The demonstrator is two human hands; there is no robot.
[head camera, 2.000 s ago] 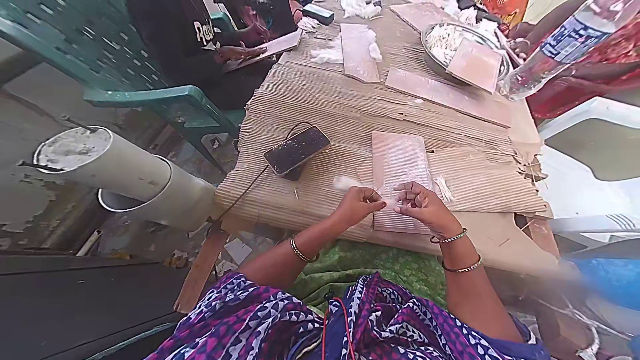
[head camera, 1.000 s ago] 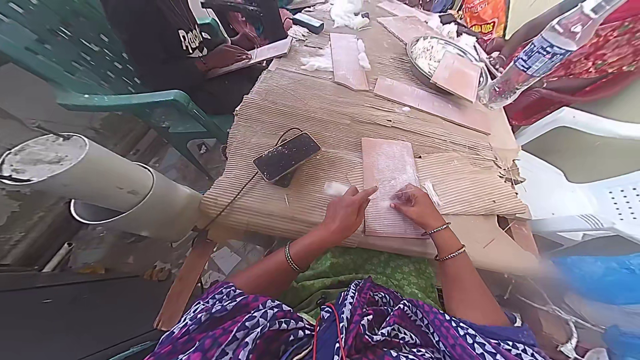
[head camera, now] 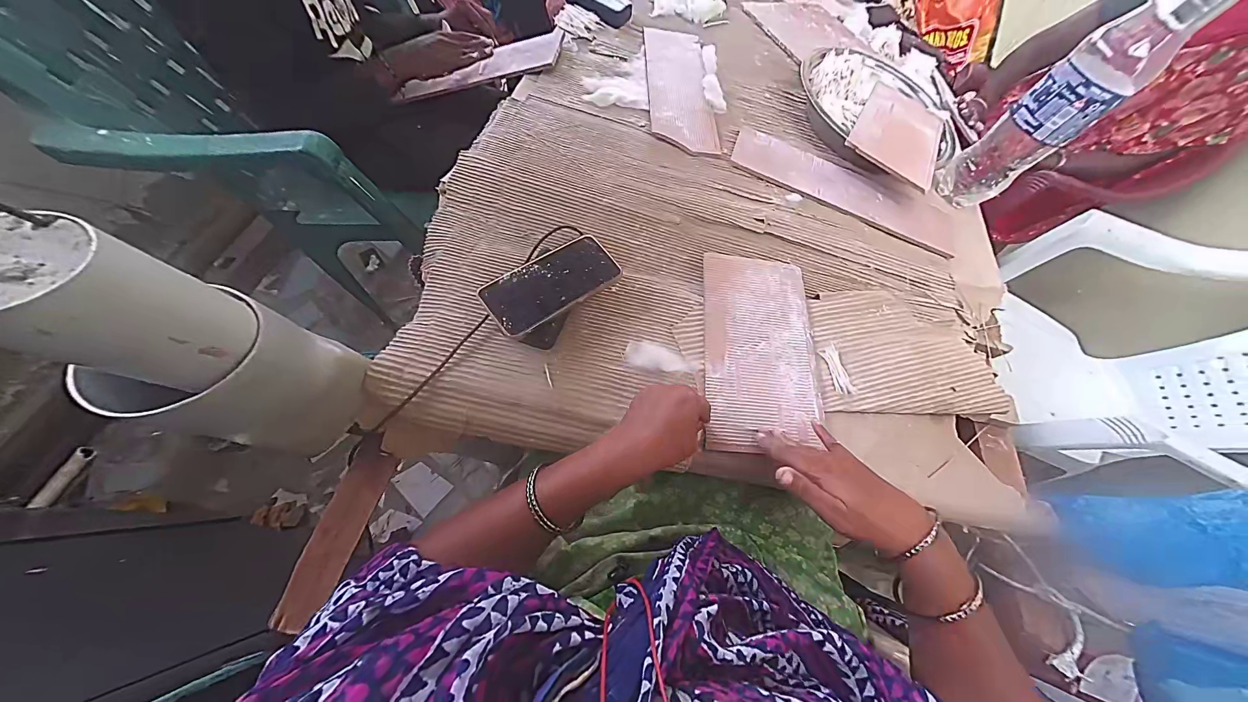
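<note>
A ridged pinkish board (head camera: 760, 341) lies before me on the corrugated cardboard (head camera: 585, 380) of the table. My left hand (head camera: 668, 424), fingers curled, is at the board's lower left edge; whether it holds anything is hidden. My right hand (head camera: 834, 483) lies palm down with its fingertips on the board's lower end, fingers apart. A white cotton tuft (head camera: 655, 358) is just above my left hand. Several thin white cotton wicks (head camera: 836, 370) lie to the right of the board. Up and to the left, a dusty smartphone (head camera: 551, 286) rests on a dark object, with a cable beside it.
More boards (head camera: 843, 190) lie farther back, near a metal bowl (head camera: 829, 88) of white material. A plastic bottle (head camera: 1063, 107) stands at the right. A person's hand (head camera: 439, 57) rests on a board at the upper left. Green (head camera: 195, 146) and white (head camera: 1121, 380) plastic chairs flank the table.
My hands were close together over the board; now they are apart, lower down, at its near end. My right hand has flattened out, its fingers spread. The left has curled.
</note>
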